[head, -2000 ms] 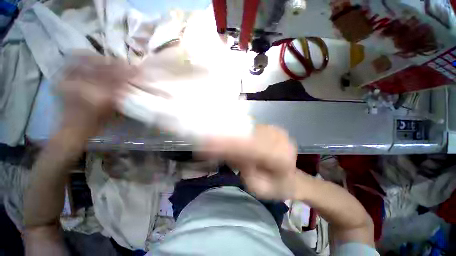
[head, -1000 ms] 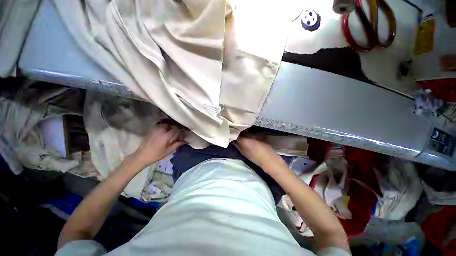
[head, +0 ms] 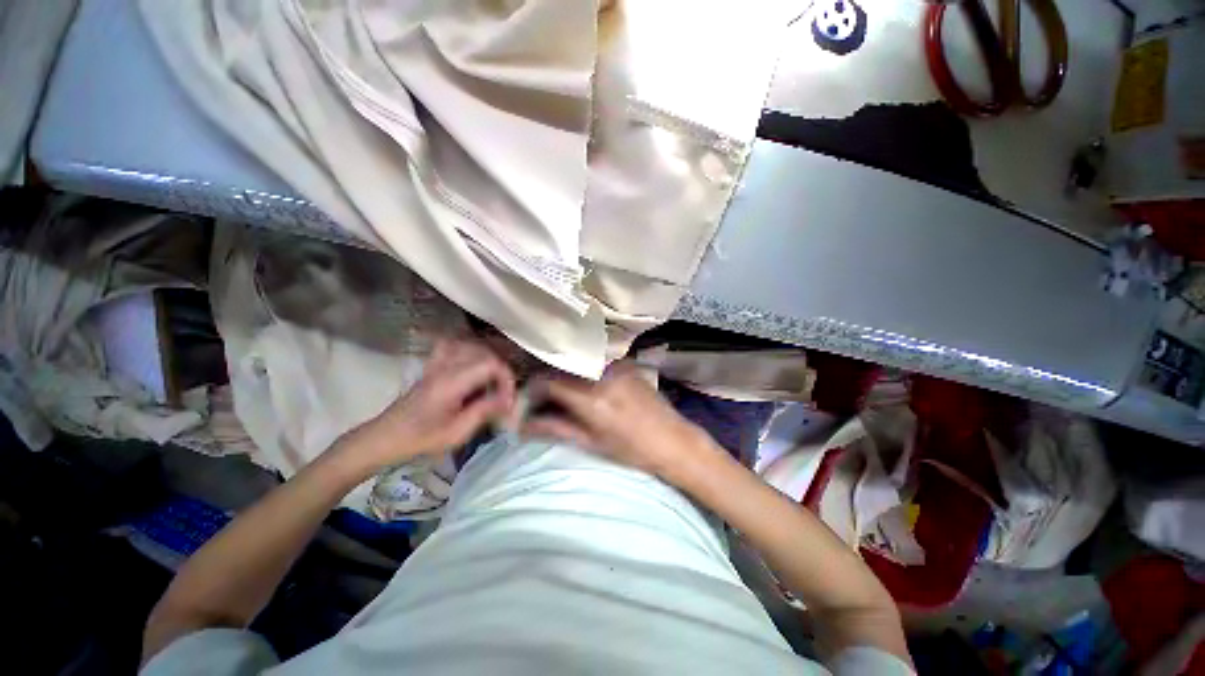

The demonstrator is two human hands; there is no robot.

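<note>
A cream woven garment (head: 515,159) lies in folds over the pale machine table (head: 899,251) and hangs over its front edge toward my lap. A straight seam and a stitched flap show on its right part under the bright lamp. My left hand (head: 463,394) and my right hand (head: 601,416) are close together below the table edge, over my lap. Their fingers are bent and slightly blurred around a small pale bit between them. I cannot tell what it is.
Red-handled scissors (head: 998,60) lie at the upper right, beside a dark fabric piece (head: 885,139) and a round perforated disc (head: 838,23). Piled cream cloth (head: 311,343) and a red container (head: 945,528) are below the table. A dark button block (head: 1173,359) is at the right edge.
My hands have left the garment's lower corner area and come together over my lap. The garment's right part now shows a stitched line and flap. Earlier both hands were up at the table.
</note>
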